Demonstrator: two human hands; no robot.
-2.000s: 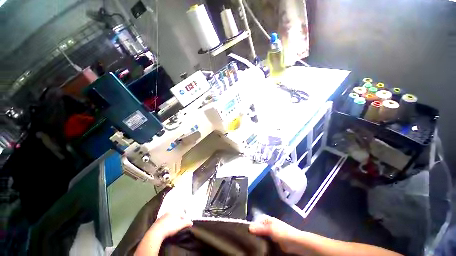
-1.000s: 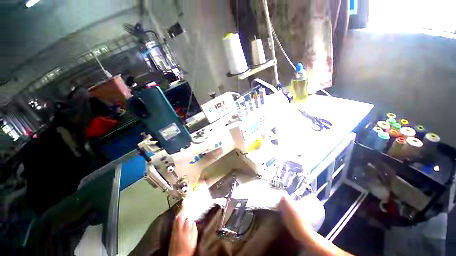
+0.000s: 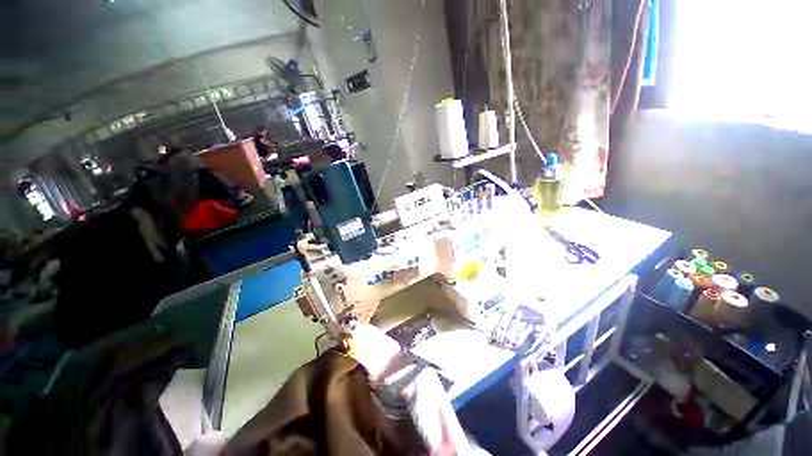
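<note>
Brown fabric (image 3: 312, 401) lies in raised, bunched folds at the bottom centre, reaching up to the needle area of the white sewing machine (image 3: 392, 278). A bright pale patch (image 3: 372, 346) lies under the lit needle end. A blurred, overexposed shape (image 3: 438, 419) at the fabric's right side seems to be my right hand, cut off by the bottom edge; its fingers and grip are unclear. A small pale patch (image 3: 209, 443) at the bottom left may be my left hand or cloth. The metal guide by the fabric is mostly hidden.
A blue upright unit (image 3: 340, 212) and control panel (image 3: 420, 206) stand behind the head. Scissors (image 3: 572, 247) and a bottle (image 3: 550, 189) are on the white table (image 3: 623, 233). Thread spools fill a dark tray (image 3: 757, 331) at right. A white reel (image 3: 549, 405) hangs below the table.
The view has tilted up and the machine sits lower and further right. My hands, earlier clear on the fabric, are now blurred or unclear. The fabric is bunched higher beside the needle end.
</note>
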